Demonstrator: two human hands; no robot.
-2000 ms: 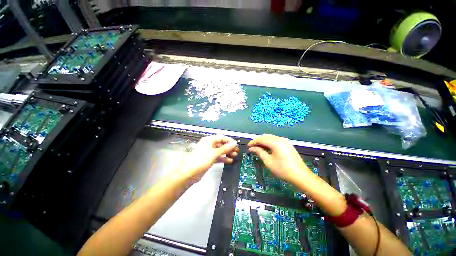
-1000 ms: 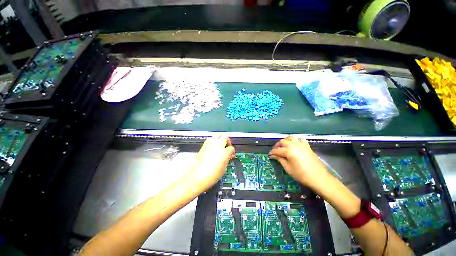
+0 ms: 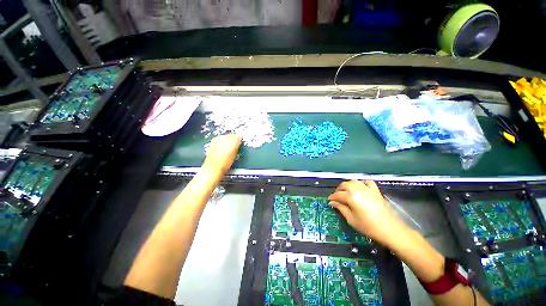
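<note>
A black carrier (image 3: 254,239) holds several green circuit boards (image 3: 293,276) in front of me. My right hand (image 3: 358,206) is over the upper right board, fingertips bent together at its surface; whether they hold a part cannot be seen. My left hand (image 3: 223,153) is at the lower left edge of the pile of white components (image 3: 254,127), fingers down and hidden behind the hand. The pile of blue components (image 3: 312,138) lies right of the white one on the green mat.
Loaded carriers are stacked at left (image 3: 90,98). Another carrier (image 3: 458,230) lies at right on the conveyor. A clear bag with blue parts (image 3: 428,125), yellow components (image 3: 531,98), a green fan (image 3: 470,31) and a pink-white item (image 3: 170,115) are behind.
My left hand has moved from the upper edge of the carrier back to the white pile. My right hand has stayed over the upper right board. The view has shifted slightly.
</note>
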